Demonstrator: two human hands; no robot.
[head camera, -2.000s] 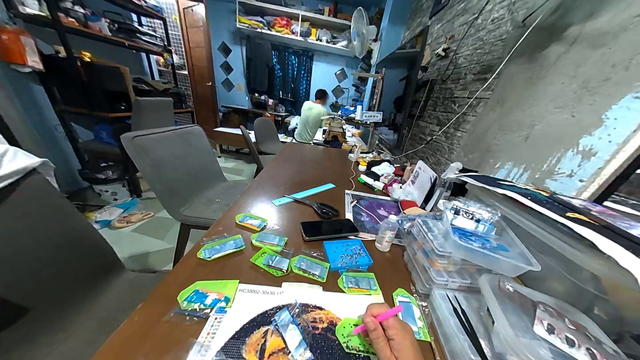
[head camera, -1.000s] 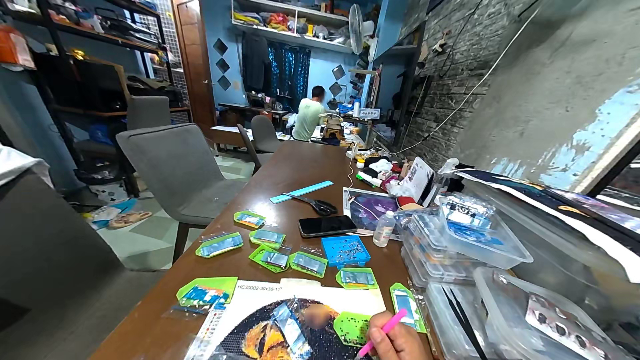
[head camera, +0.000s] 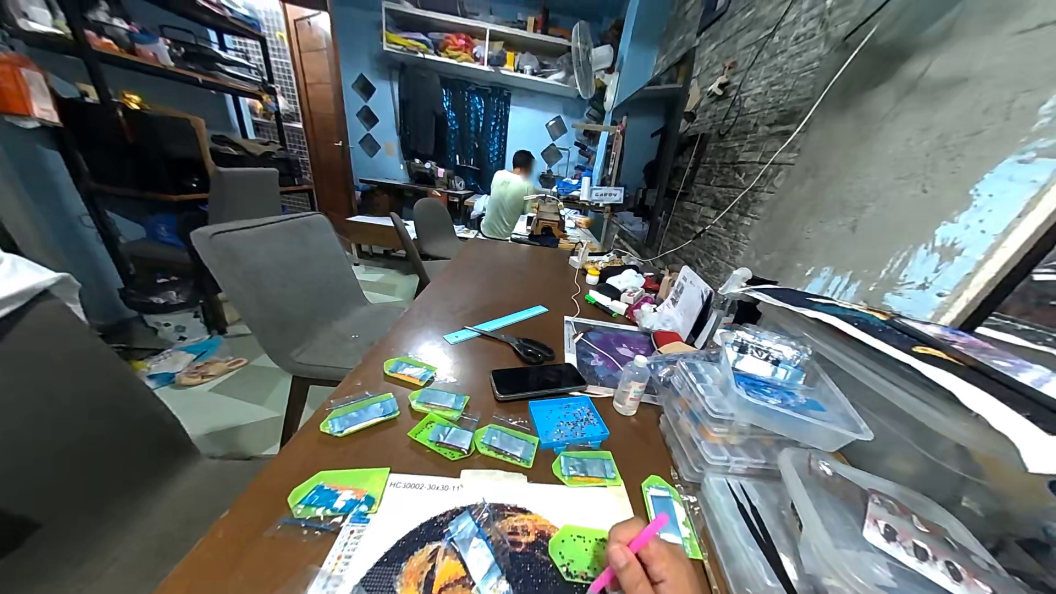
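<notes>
My right hand (head camera: 652, 561) holds a pink diamond-painting pen (head camera: 631, 551), its tip pointing down to the left. Just left of the fingers, a green tray (head camera: 577, 554) with dark beads lies on the diamond-painting canvas (head camera: 528, 495), which shows a dark round picture with orange parts. A clear and blue plastic packet (head camera: 476, 551) rests on the picture. Around the canvas's top and sides lie several green trays with packets, one (head camera: 672, 516) close to my hand. A blue tray (head camera: 569, 422) of small beads stands beyond. My left hand is out of the frame.
Black phone (head camera: 538, 381), scissors (head camera: 528, 348), blue ruler (head camera: 495, 324) and small bottle (head camera: 632, 386) lie or stand farther up the table. Stacked clear plastic boxes (head camera: 742, 412) line the right, with black tweezers (head camera: 763, 536) on one. Grey chairs (head camera: 280, 289) stand left; another person (head camera: 507, 198) sits beyond.
Between two seconds and one second ago, the pen tip swung from pointing left over the green tray to pointing down-left beside it. The hand stays near the tray.
</notes>
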